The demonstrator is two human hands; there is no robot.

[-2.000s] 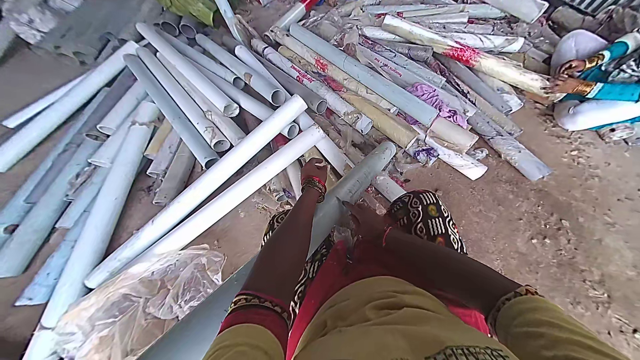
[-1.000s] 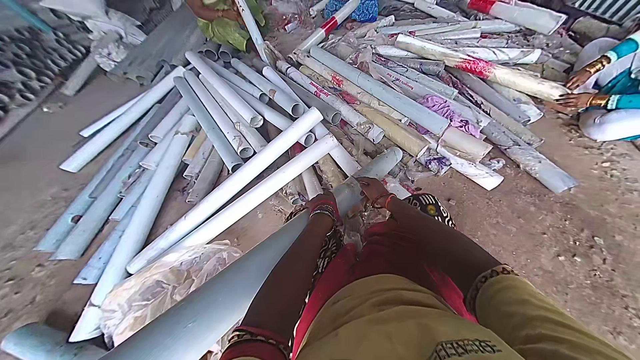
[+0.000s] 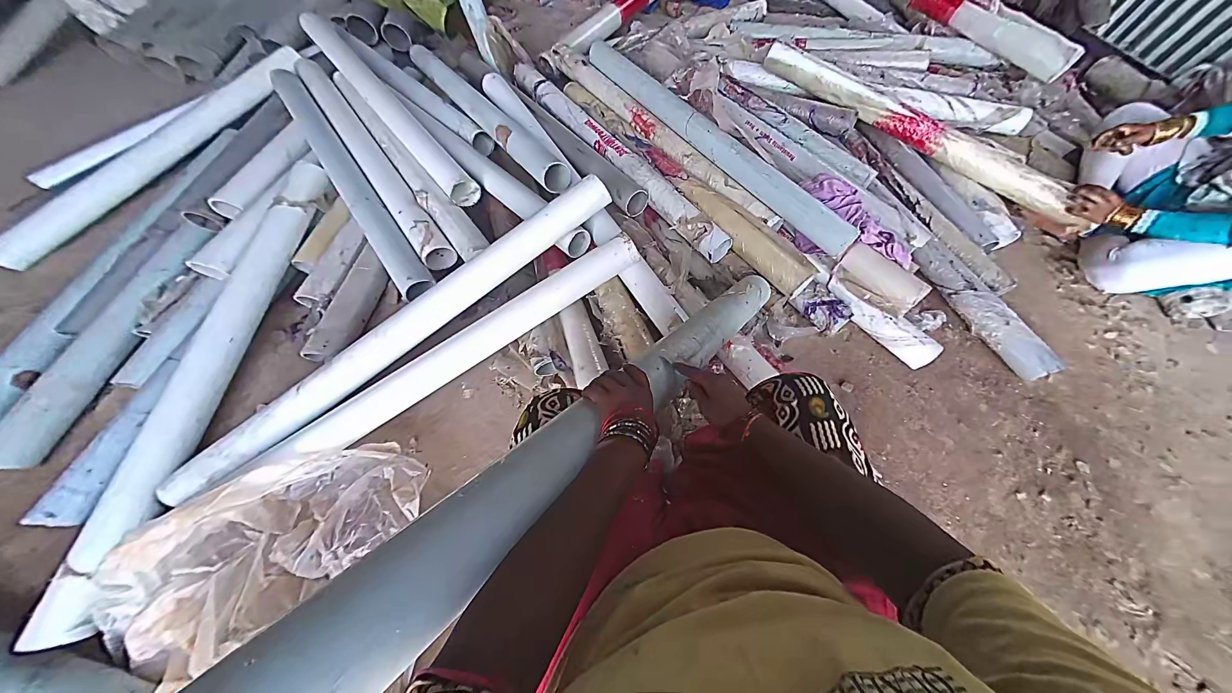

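A long grey plastic pipe (image 3: 462, 539) slants from the lower left up to the middle of the view, its far end lying over the pile. My left hand (image 3: 621, 395) is closed on top of this pipe, bangles at the wrist. Close beside it on the right, my right hand (image 3: 714, 393) touches the pipe's side near the far part; whether its fingers grip is not clear. Two white pipes (image 3: 462, 351) lie side by side left of my hands. A crumpled clear plastic sheet (image 3: 279, 539) is at the lower left.
Many grey and white pipes (image 3: 356, 173) lie on the dirt ground to the left. More pipes, some wrapped in printed film, are heaped ahead with a purple cloth (image 3: 852, 217). At the right, another person's hands (image 3: 1097, 204) are at a red-marked pipe (image 3: 948, 144).
My left hand has moved down along the pipe compared with two seconds ago, when it was near the pipe's upper part. The view swung left and back between frames.
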